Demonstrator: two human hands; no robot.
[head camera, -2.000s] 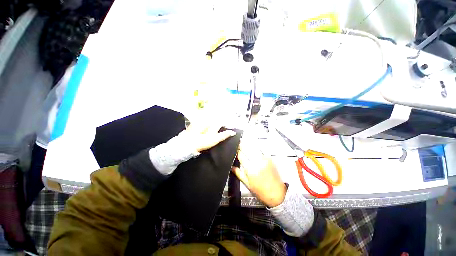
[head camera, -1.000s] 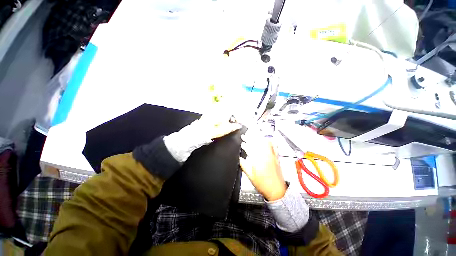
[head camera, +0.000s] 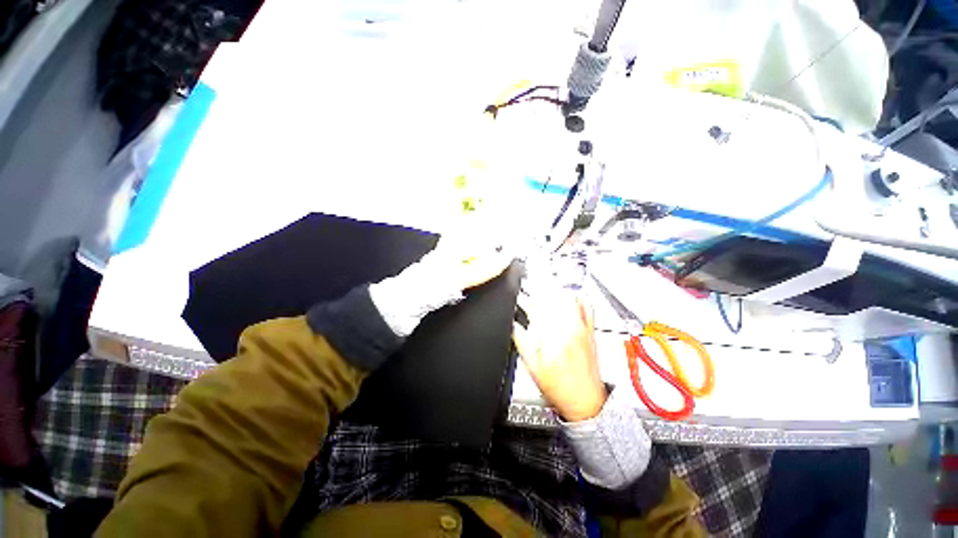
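Observation:
A black cut panel (head camera: 436, 363) lies on the white table and hangs over its front edge toward my lap. My left hand (head camera: 473, 263) rests on the panel near its upper corner; its fingers are washed out by glare. My right hand (head camera: 562, 352) is at the panel's right edge, with a small dark bit of material at its fingertips. The presser foot area (head camera: 567, 252) of the white sewing machine (head camera: 714, 158) is just beyond my fingertips; glare hides the needle. Whether either hand pinches the fabric is unclear.
Scissors with red and orange loops (head camera: 662, 368) lie right of my right hand, blades toward the machine. Blue tape (head camera: 166, 168) marks the table's left side. A measuring strip (head camera: 714, 431) runs along the front edge. Plaid fabric (head camera: 100, 420) lies below left.
The view has shifted, so the machine and table sit differently in the picture. Both hands stay near the presser foot at the panel's corner, and the panel's lower tip has shifted slightly.

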